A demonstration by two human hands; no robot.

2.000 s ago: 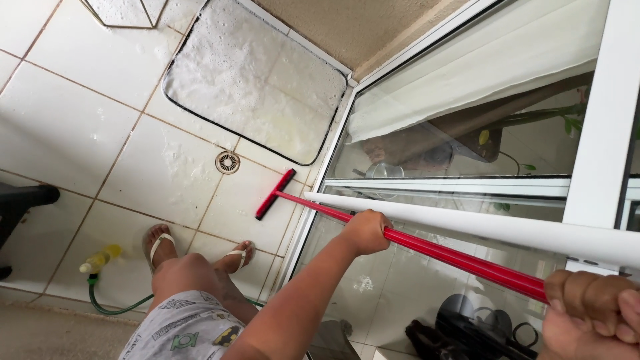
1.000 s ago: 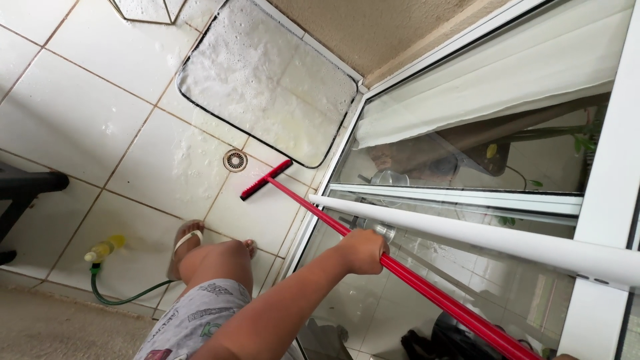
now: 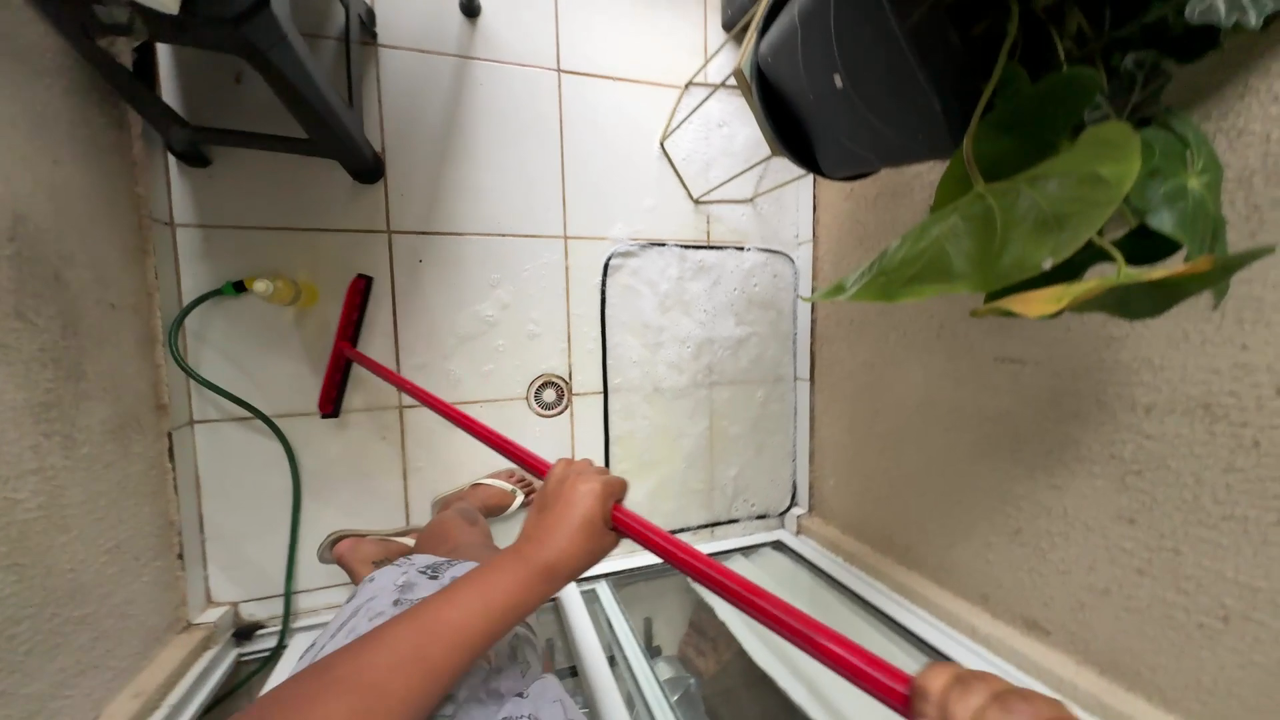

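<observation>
My left hand is closed around the middle of a red pole, the handle of a floor squeegee. At the lower right edge, my right hand grips the upper end of this pole and is partly cut off. The red squeegee head with its dark rubber edge rests on the white tiled floor, left of the round floor drain. Near the head lies a yellow spray nozzle on a green hose. White foam covers much of a see-through, dark-edged rectangular panel on the floor.
A black plastic stool stands at the upper left. A dark planter with a leafy plant and a geometric wire stand occupy the upper right. Rough walls flank the floor. Glass doors with a white frame lie below.
The squeegee head has moved away from the drain and panel, towards the hose nozzle. My left hand still holds the pole. The view has turned strongly, bringing in the plant and stool.
</observation>
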